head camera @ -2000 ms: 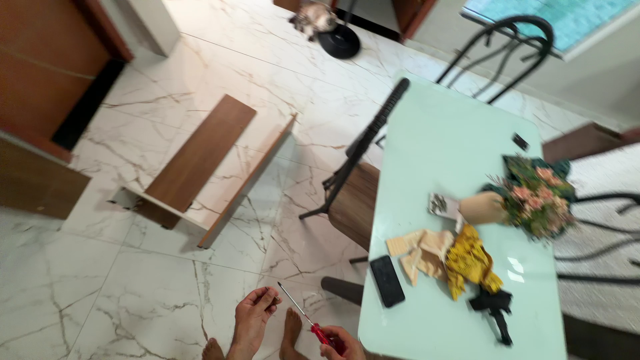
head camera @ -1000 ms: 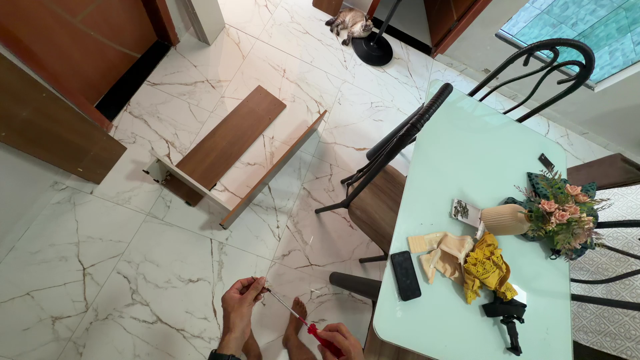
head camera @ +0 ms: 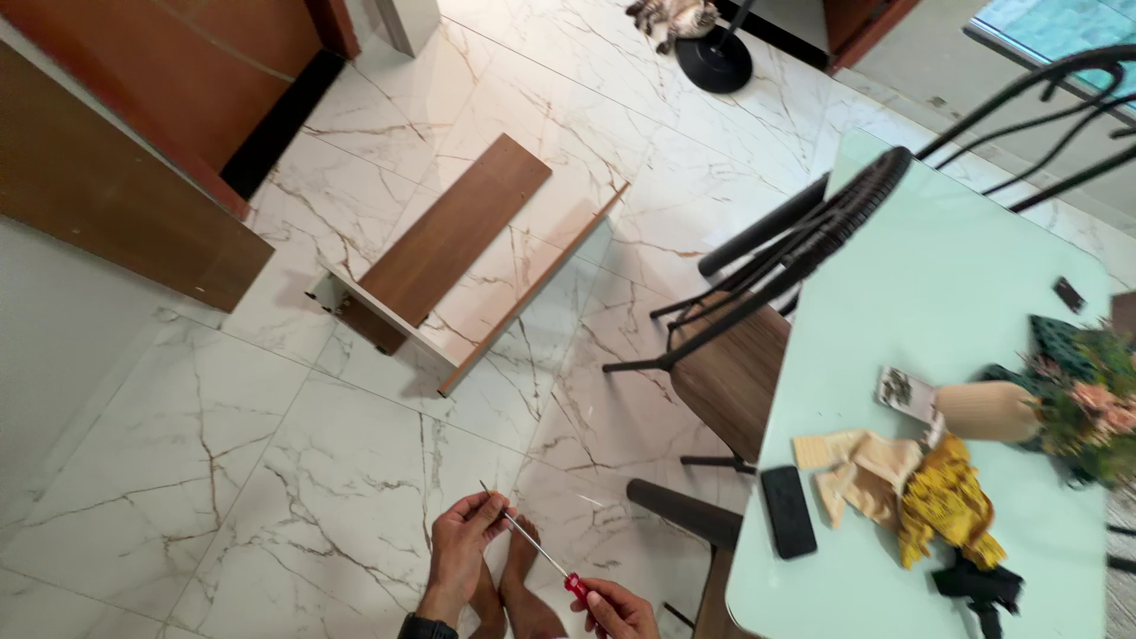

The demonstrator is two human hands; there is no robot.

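Observation:
My right hand is closed around the red handle of a screwdriver, whose metal shaft points up and left. My left hand, with a dark watch on its wrist, pinches the shaft near its tip; whether a small part sits between the fingers cannot be told. Beyond the hands, on the marble-patterned floor, lies a partly assembled furniture frame of brown and white panels. A wide brown board lies within it. Neither hand touches the frame.
At right a pale green glass-topped table holds a black phone, yellow cloth, a vase with flowers and a black device. Dark chairs stand beside it. Another brown panel is at left; a cat lies by a round black base.
The left fingers have come onto the screwdriver shaft near its tip; two seconds ago they were beside it. The right hand still holds the handle.

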